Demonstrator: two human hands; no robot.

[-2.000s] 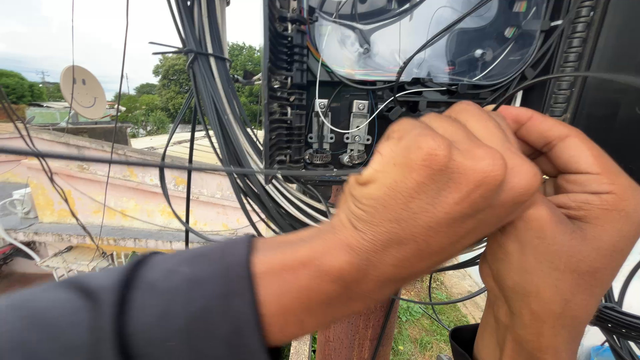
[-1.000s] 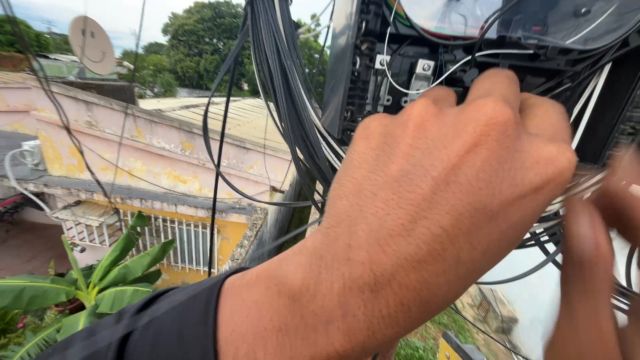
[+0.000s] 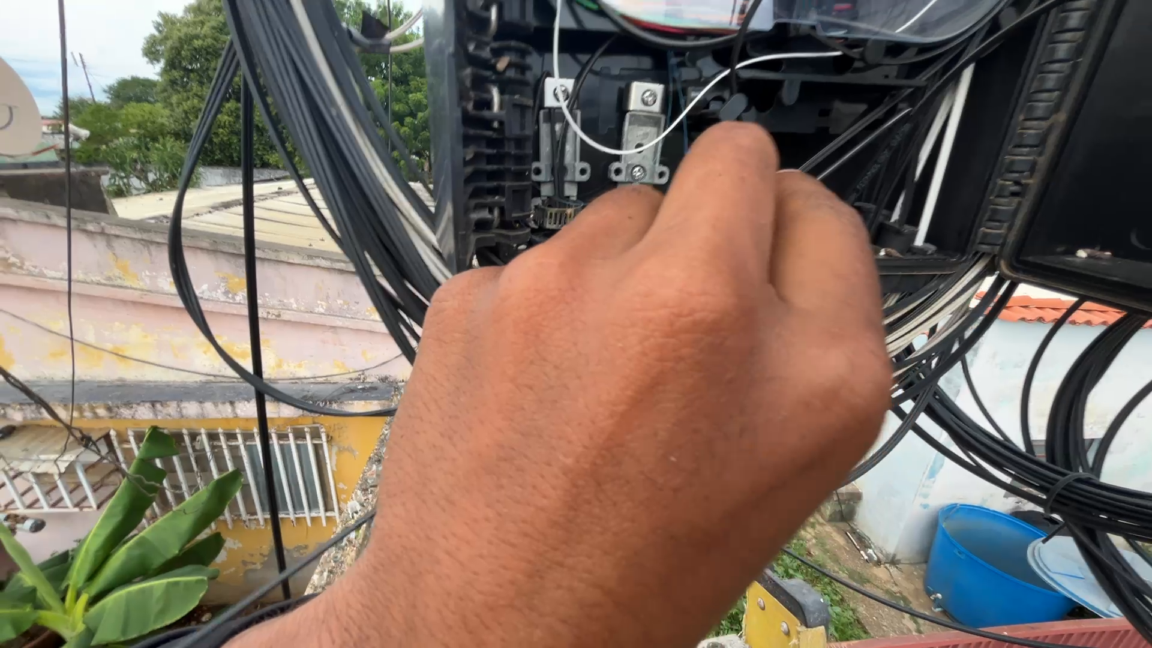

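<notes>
My left hand (image 3: 621, 378) reaches from the lower left, its back toward me and its fingers curled at the lower part of an open black fiber splice enclosure (image 3: 445, 135). The fingertips are hidden behind the hand, so whatever they touch or hold does not show. Just above the knuckles are a metal bracket with screws (image 3: 643, 126), a second metal bracket (image 3: 558, 148) above a worm-drive hose clamp (image 3: 553, 214), and a thin white cable (image 3: 697, 101) looping across. A clear splice tray cover (image 3: 886, 18) lies at the top. My right hand is out of view.
Black cable bundles hang left (image 3: 333, 171) and right (image 3: 999, 450) of the enclosure. Its hinged black door (image 3: 1089, 153) stands at the right. Below are a yellow part with rivets (image 3: 778, 616), probably of a ladder, a blue tub (image 3: 990, 567) and a banana plant (image 3: 135, 549).
Two seconds ago both hands were close together at the enclosure's lower right. My right hand has since left the view at the right. The view has shifted.
</notes>
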